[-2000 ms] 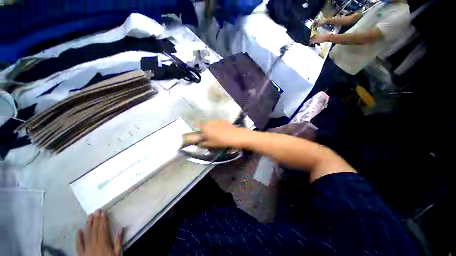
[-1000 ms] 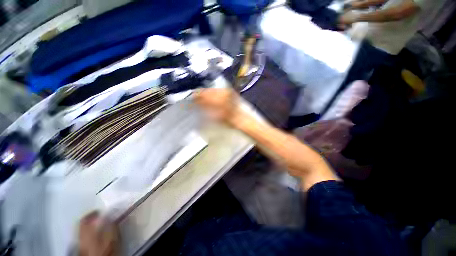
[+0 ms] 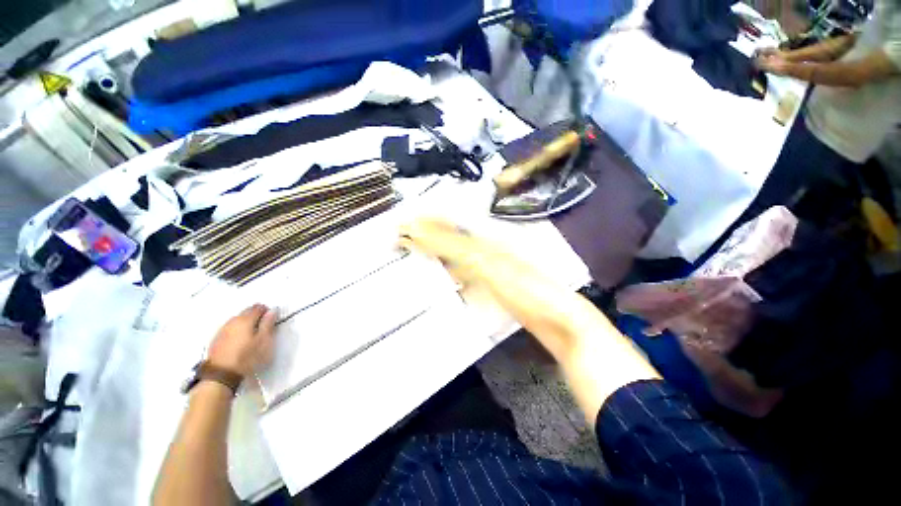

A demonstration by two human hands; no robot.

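A pale strip (image 3: 351,316) lies slantwise on the table, with a thin dark line along its far edge. A wider white piece (image 3: 346,420) lies under and in front of it, over the table's front edge. My left hand (image 3: 242,346) has its fingertips on the strip's left end. My right hand (image 3: 440,244) reaches across the right end, fingertips at the far corner; its grip is partly hidden. The steam iron (image 3: 538,183), with a tan handle, stands out of my hands at the right.
The iron is on a dark mat (image 3: 627,222). A fanned stack of brown strips (image 3: 296,222) lies behind the work, with black-handled scissors (image 3: 459,163) beyond its right end. A lit phone (image 3: 96,235) is back left. A pink plastic-wrapped bundle (image 3: 756,247) is right. Another person's hands show upper right.
The iron has gone from my right hand to the mat. My right hand has come back to the strip. My left hand has moved to its left end. The wider white piece now shows at the front.
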